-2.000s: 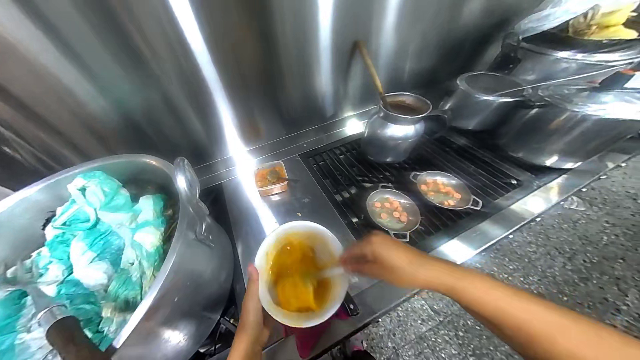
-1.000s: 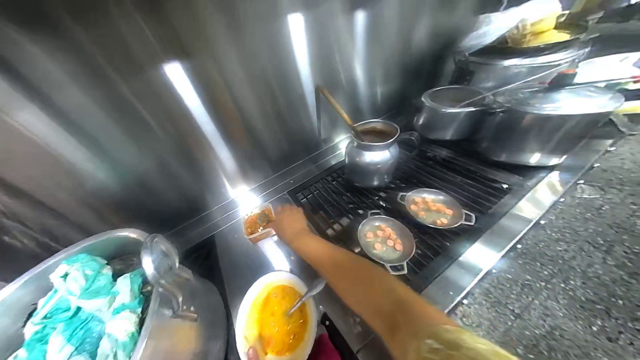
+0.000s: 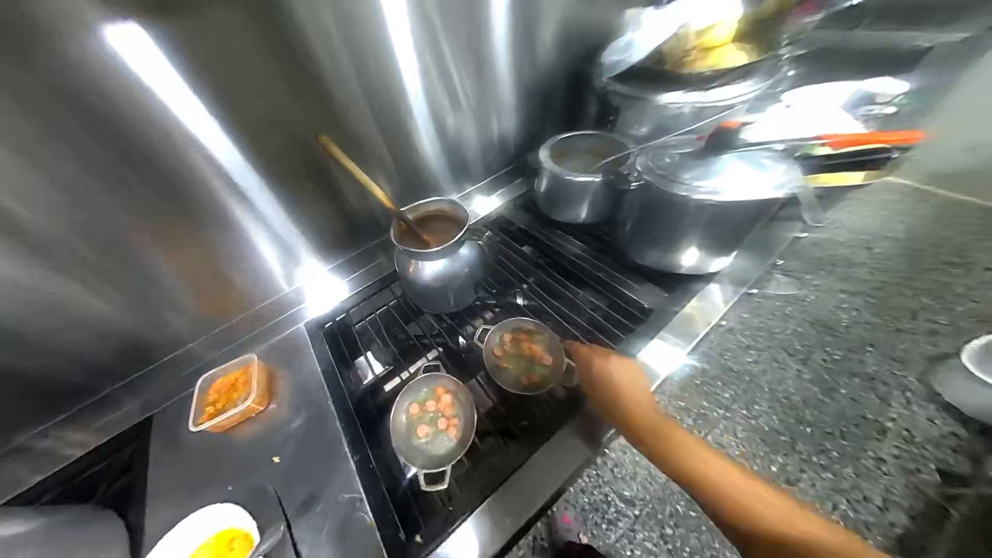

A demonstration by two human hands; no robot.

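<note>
My right hand (image 3: 608,380) is at the right side of a small two-handled metal pan (image 3: 524,356) holding sliced sausage and bits of chopped vegetable; its fingertips are near the pan's rim and handle, blurred. Left of that pan, a second small metal pan (image 3: 433,425) holds round sausage slices in liquid. A plastic container (image 3: 262,387) of chopped orange-red vegetables stands on the metal surface beside the grill. At the bottom left edge, a white bowl (image 3: 167,542) of yellow beaten egg is partly in view with a spoon (image 3: 269,538). My left hand is out of view.
Behind the pans stands a metal jug (image 3: 439,271) of brown liquid with a wooden-handled utensil (image 3: 358,172). A smaller pot (image 3: 577,190) and a large lidded pot (image 3: 697,232) stand farther right on the black grate (image 3: 554,271). The steel wall (image 3: 256,116) rises behind.
My right hand has moved from the vegetable container to the right-hand pan. That pan now shows vegetable bits among its sausage slices. The view has shifted to the right.
</note>
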